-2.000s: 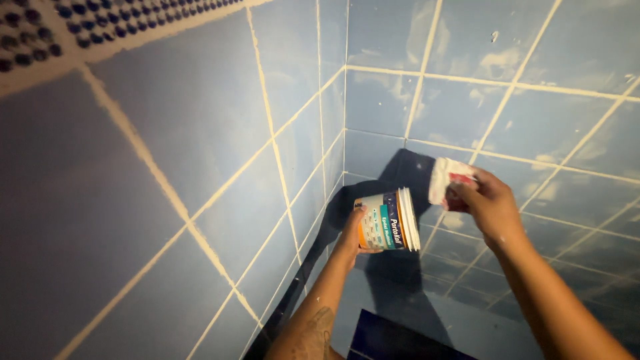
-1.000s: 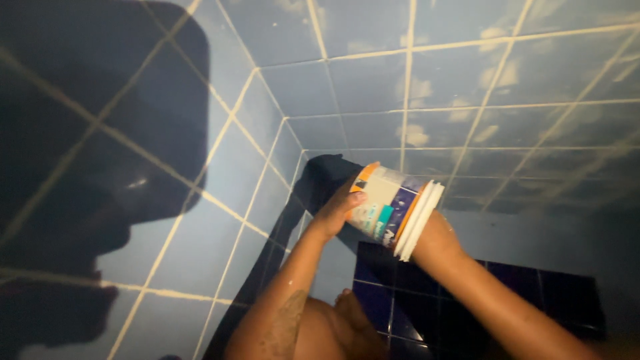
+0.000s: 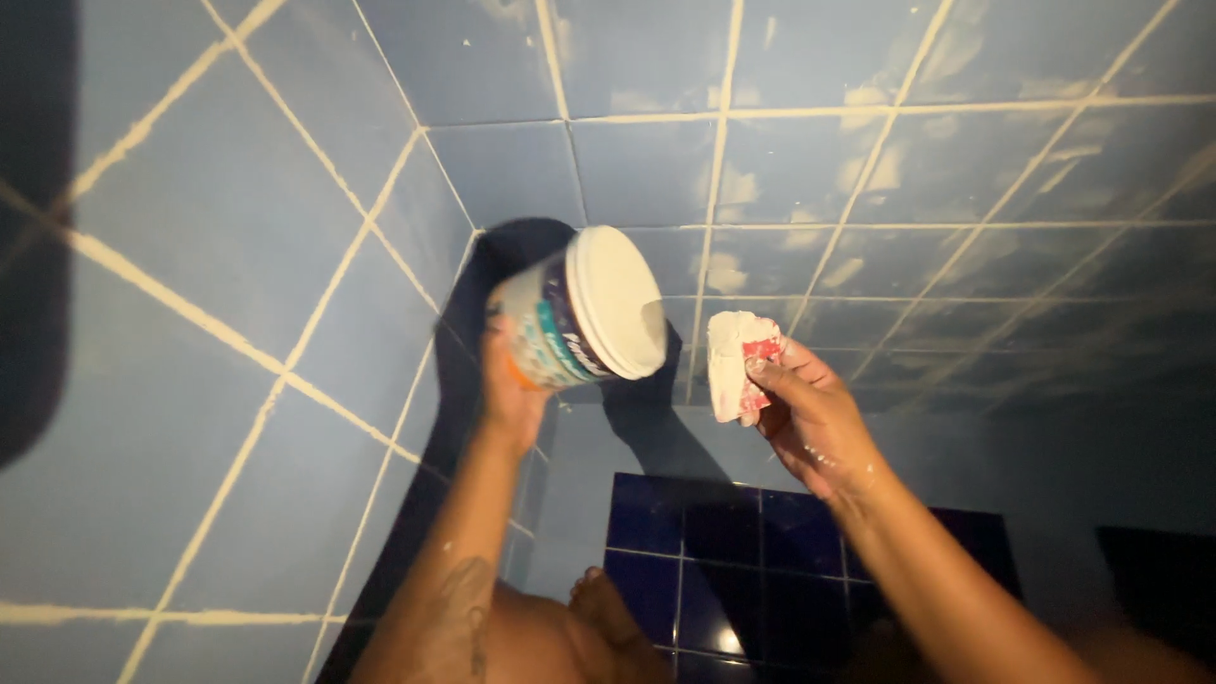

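My left hand (image 3: 516, 394) is shut around the base of a plastic tub (image 3: 556, 328), tilted on its side with its round white opening to the right; pale material shows inside the rim. My right hand (image 3: 807, 408), to the right of the tub and apart from it, grips a small red spreader (image 3: 760, 353) between thumb and fingers. White grout-like paste (image 3: 730, 366) coats the spreader's left part. White specks of paste dot the right hand and wrist.
Blue tiled walls with pale grout joints meet at a corner (image 3: 477, 228) behind the tub. Whitish smears (image 3: 727, 271) mark the right wall's tiles. Below lie dark blue tiles (image 3: 717, 579), with my bare foot (image 3: 608, 603) beside them. The arms cast dark shadows.
My right hand was at the tub's mouth, its fingers hidden, one second ago; it is now out to the right with the paste-covered spreader showing. My left hand still holds the tub.
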